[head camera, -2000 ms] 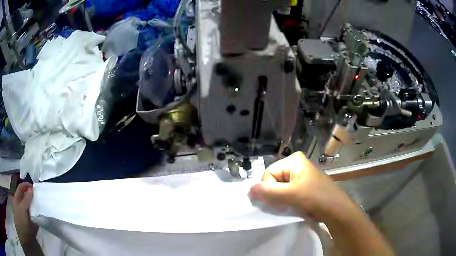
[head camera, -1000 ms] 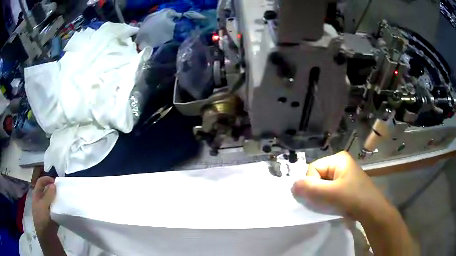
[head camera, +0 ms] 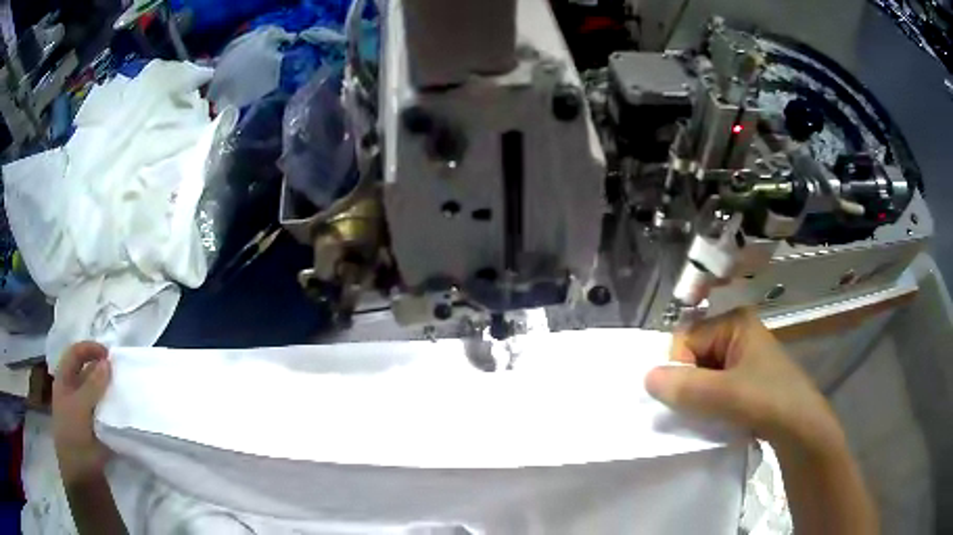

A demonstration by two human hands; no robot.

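A white garment (head camera: 397,402) is stretched left to right under the sewing machine head (head camera: 500,167), its folded double-layer band nearly straight. My left hand (head camera: 82,413) pinches the band's left end. My right hand (head camera: 731,381) pinches the band at the right, thumb on top, to the right of the needle area. The small shiny clamp and needle parts (head camera: 497,343) sit over the band's upper edge; bright glare there hides whether they touch the cloth. The rest of the garment hangs below the band.
A second white garment heap (head camera: 125,178) lies on dark cloth (head camera: 225,308) at the left. Dark pointed snips (head camera: 256,246) lie beside it. A side mechanism (head camera: 747,188) with a red light stands right of the head. Blue bags (head camera: 303,47) are behind.
The band has shifted right relative to the machine head. My right hand has moved from close beside the needle area to farther right of it. The camera view has also swung between frames.
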